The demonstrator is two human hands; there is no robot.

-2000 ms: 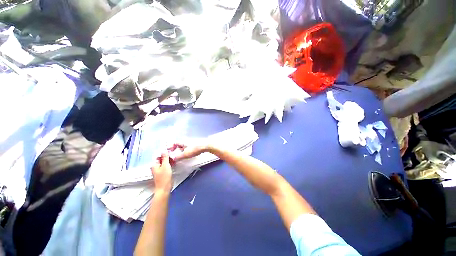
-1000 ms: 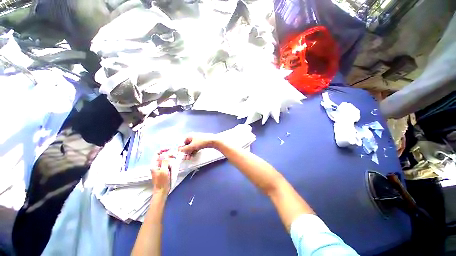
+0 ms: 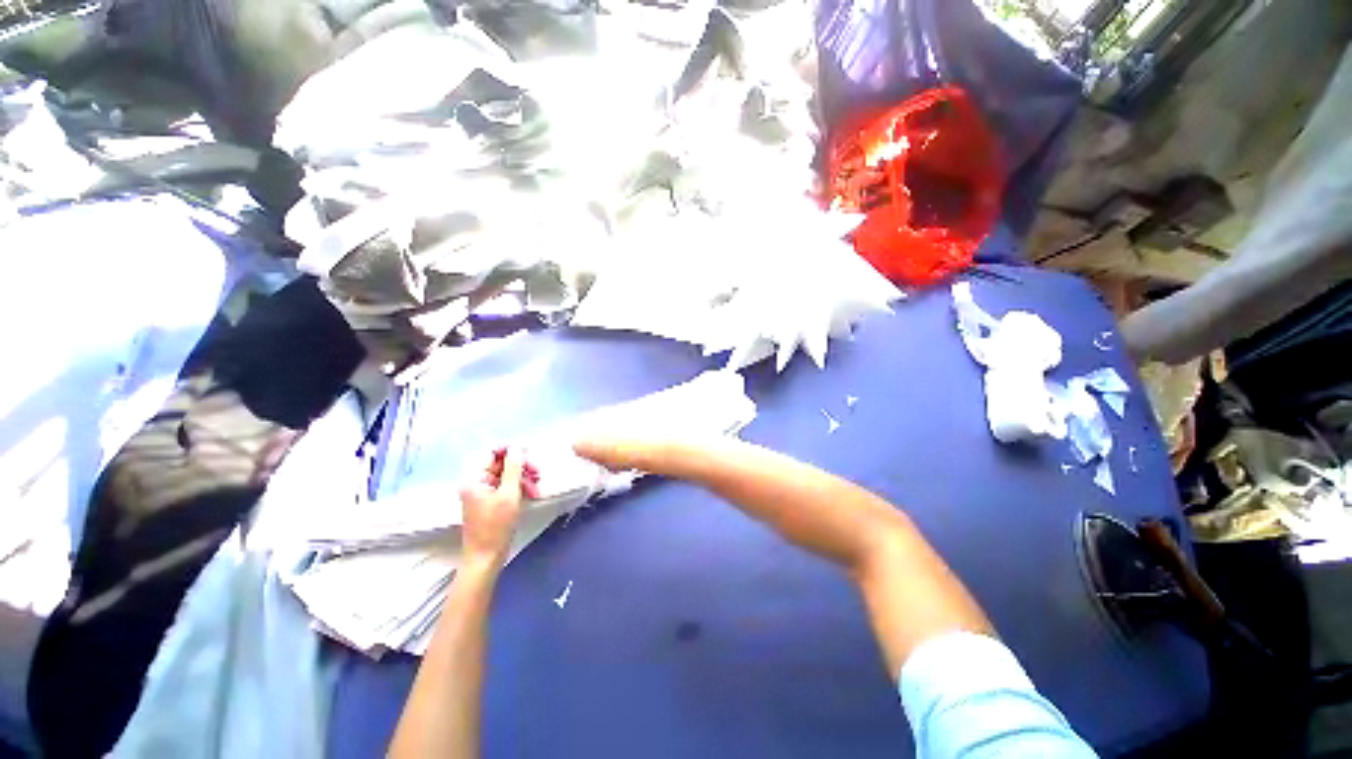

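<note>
A thick stack of white curved band pieces (image 3: pixel 401 586) lies slantwise on the blue-violet table, its layers fanned at the lower left end. My left hand (image 3: pixel 497 497) is at the middle of the stack, fingers bent close together. My right hand (image 3: pixel 601 454) is just right of it, over the stack's upper part, its fingers washed out by glare. Glare between the hands hides whether either holds a strip or a band.
Pointed white pieces (image 3: pixel 801 319) lie beyond the stack, near a red plastic bag (image 3: pixel 919 186). A white bundle (image 3: pixel 1019 393) and scraps (image 3: pixel 1090 423) lie at the far right. The iron (image 3: pixel 1127 571) rests at the right edge. Small snippets (image 3: pixel 564 595) dot the blue cloth (image 3: pixel 830 623).
My right hand has moved slightly right, away from my left hand, and its elbow has shifted right. The white strip seen between the hands is no longer distinct. The stack stays in place.
</note>
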